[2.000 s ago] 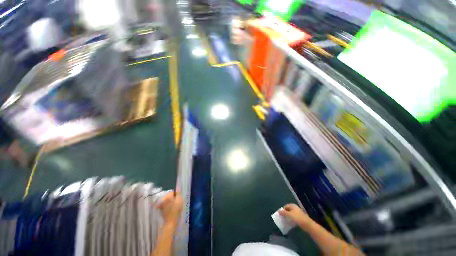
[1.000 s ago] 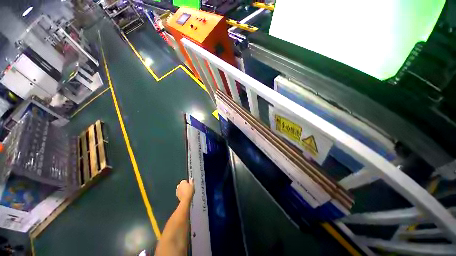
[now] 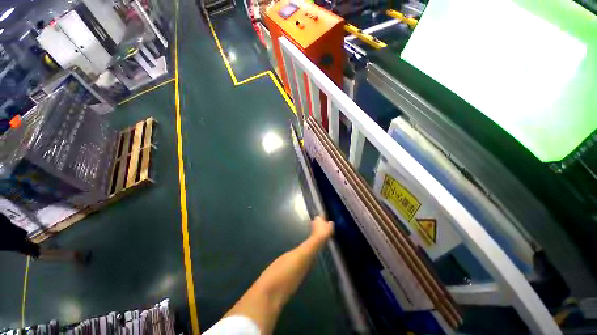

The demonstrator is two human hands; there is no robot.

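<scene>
My left hand point(image 3: 321, 229) reaches forward from the bottom edge, with a white sleeve at the wrist. Its fingers are closed on the long edge of a flat TV carton point(image 3: 342, 275), seen nearly edge-on and slightly blurred. This carton stands upright beside the other cartons point(image 3: 366, 212) that lean on the white guard rail; these show white and dark-blue faces and brown edges. My right hand is out of the picture.
The white guard rail point(image 3: 419, 173) with yellow warning signs runs along the right. Behind it is a bright screen. An orange control box point(image 3: 304, 26) stands ahead. Left are a wrapped stack point(image 3: 72, 144), a wooden pallet point(image 3: 134, 154), a person's arm and carton edges point(image 3: 124, 324).
My left hand has moved right with the carton, which now stands close against the leaning cartons. My right hand, seen earlier holding a small white sheet, is out of view.
</scene>
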